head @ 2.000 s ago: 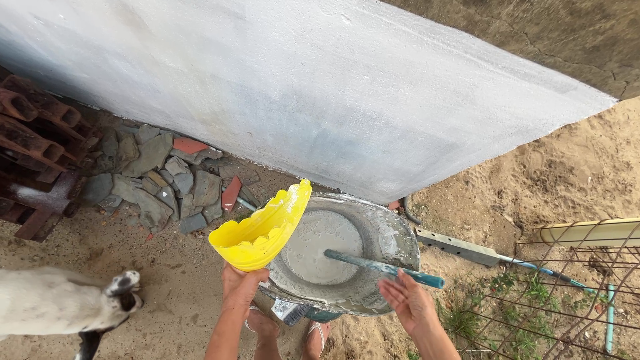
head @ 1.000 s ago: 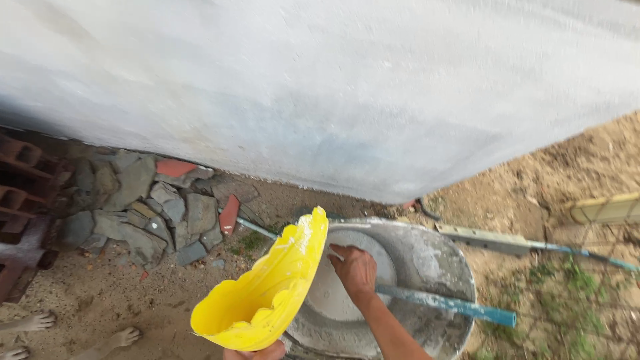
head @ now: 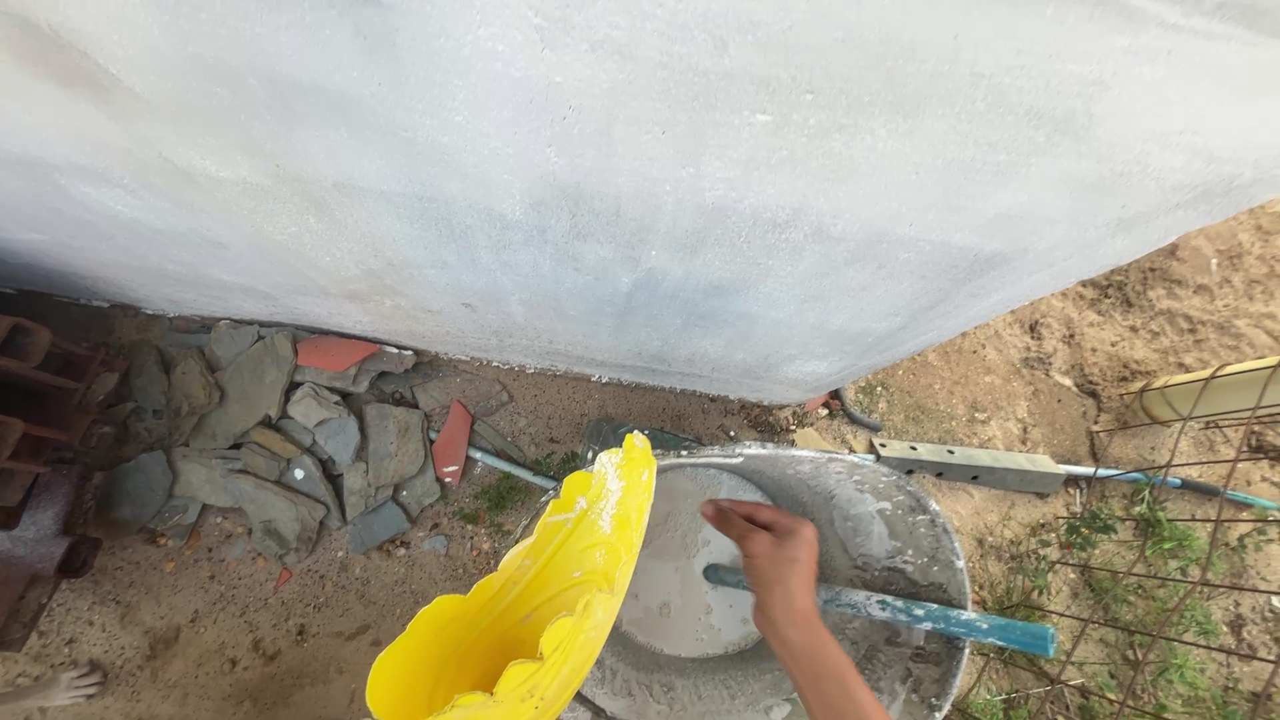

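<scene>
My right hand (head: 775, 550) is over a round tub (head: 890, 540) coated in grey residue, its fingers drawn together with nothing visible between them. Beneath it lies a pale grey liquid mix (head: 680, 590). A blue, splattered stick or pipe (head: 940, 612) rests across the tub, one end in the mix and the other past the right rim. It passes under my right hand, and whether they touch is unclear. A yellow plastic container with a scalloped, white-smeared edge (head: 530, 610) tilts over the tub's left side. My left hand is out of view below the frame.
A whitish wall (head: 620, 200) spans the top. Broken stone slabs (head: 270, 440) and red tile pieces (head: 455, 440) lie at its foot. Hollow bricks (head: 50, 400) are stacked at left, near an animal's paw (head: 75, 685). A perforated metal bar (head: 965, 465) and rusty wire mesh (head: 1200, 540) lie right.
My right hand has moved from beside the stick's outer end to over the mix, its spread fingers now drawn together. My left hand, earlier at the yellow container, has left the view.
</scene>
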